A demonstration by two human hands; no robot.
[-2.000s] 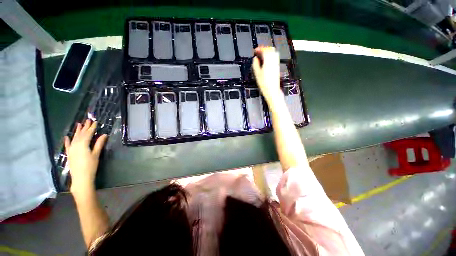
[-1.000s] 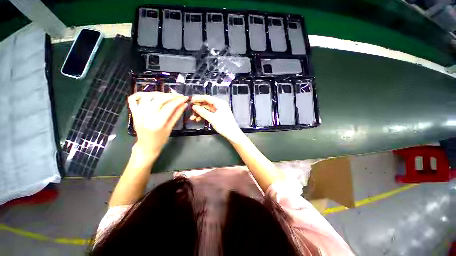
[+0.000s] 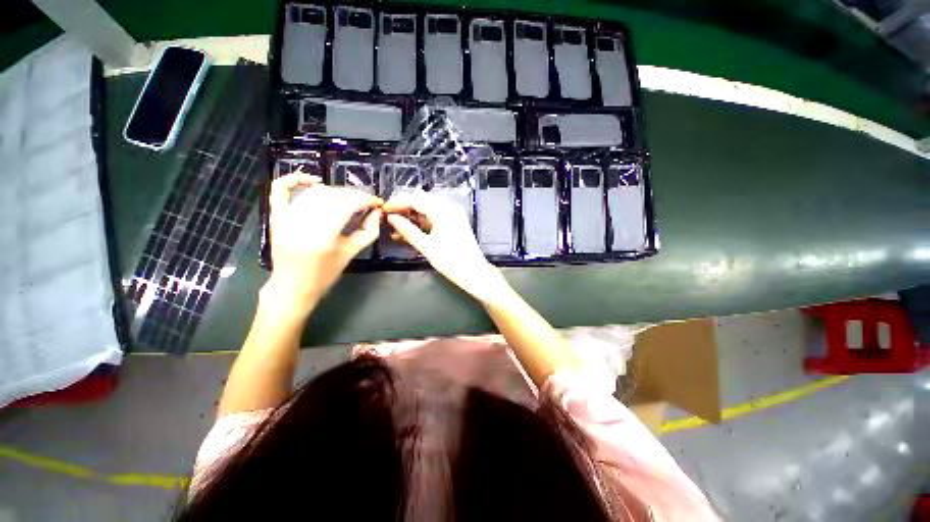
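Observation:
A black blister tray (image 3: 464, 151) lies on the green bench and holds grey translucent phone cases (image 3: 487, 61) in two upright rows, with three sideways between. My left hand (image 3: 318, 226) and my right hand (image 3: 433, 226) meet over the tray's near row, fingertips almost touching. A clear adhesive sheet (image 3: 441, 148) with a faint grid stands up from the fingertips over the tray's middle. The fingertips of both hands are pinched at its near end; any tiny piece there is too small to tell. My hands hide parts of the near left cases.
A long stack of dark gridded sheets (image 3: 199, 209) lies left of the tray. A smartphone (image 3: 166, 97) lies at upper left. A white quilted sheet (image 3: 51, 219) covers the far left. Below the bench edge at right are a brown cardboard box (image 3: 675, 369) and a red stool (image 3: 865, 336).
My left hand has left the gridded stack and my right hand has left the tray's far right; both came together over the near row with a sheet. Lately the sheet looks clearer and has shifted slightly.

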